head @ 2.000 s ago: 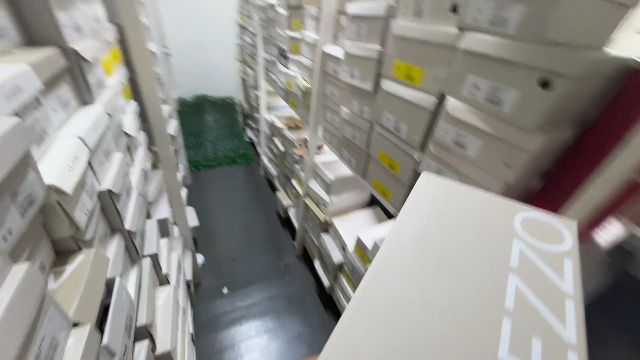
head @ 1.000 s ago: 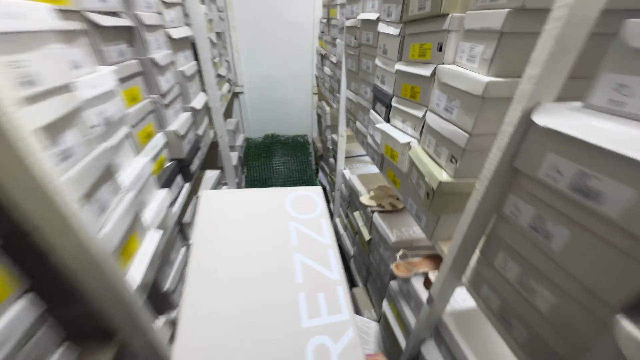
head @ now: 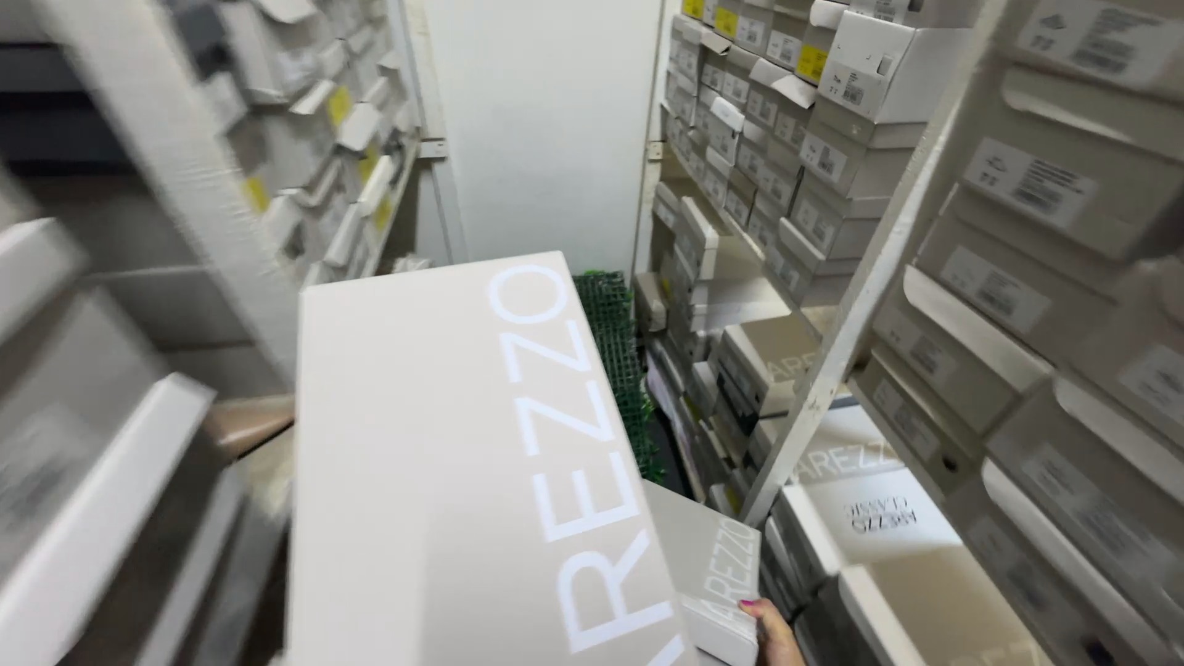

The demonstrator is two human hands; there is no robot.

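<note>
A large beige Arezzo shoe box (head: 435, 444) fills the lower middle of the head view, its lid upward. Below it and to its right is a smaller grey-beige Arezzo shoe box (head: 708, 546). My right hand (head: 772, 634) shows at the bottom edge, its fingers on the right side of this smaller box, one painted nail in sight. The rest of that hand is out of frame. My left hand is not seen; what bears the left side of the large box is hidden.
Shelves of stacked shoe boxes (head: 832, 166) line the right side behind a white metal upright (head: 860, 287). More boxes (head: 102, 462) stand close on the left, beside another upright (head: 176, 176). A white wall (head: 546, 129) and green artificial-grass mesh (head: 606, 324) are at the aisle's end.
The view has moved forward along the aisle, nearer the end wall and green mesh. The smaller box and my right hand's fingers now show more plainly beside the large box.
</note>
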